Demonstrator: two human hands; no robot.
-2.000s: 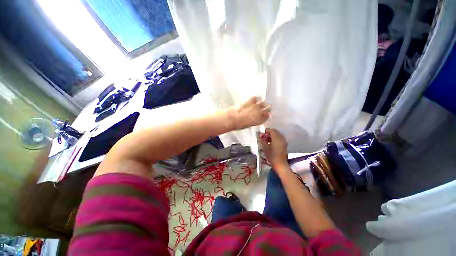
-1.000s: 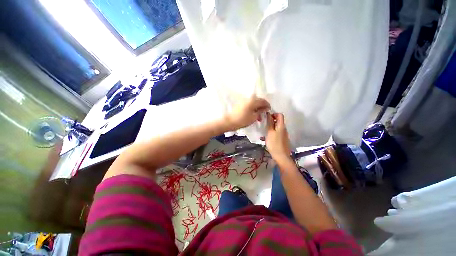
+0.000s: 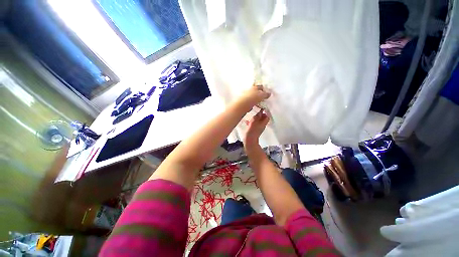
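A long white shirt (image 3: 312, 70) hangs in front of me, thin and slightly see-through, with its lower edge below my hands. My left hand (image 3: 257, 94) pinches the shirt's front edge near its lower part. My right hand (image 3: 257, 123) is just below it, with its fingertips also on the front edge. Whether a button or snips are between the fingers is too small to tell.
At the left, a white-topped table (image 3: 176, 125) bears matte black folded cloth (image 3: 126, 138) and shiny dark bundles (image 3: 183, 70). A small fan (image 3: 54, 134) stands beyond it. Red strips (image 3: 216, 185) litter the floor. Dark bundles (image 3: 375, 168) and white garments (image 3: 433, 221) are at the right.
Both hands have shifted slightly up and left along the shirt's front edge. The right hand has moved left, under the left hand. The thin white item seen below the right hand earlier no longer shows.
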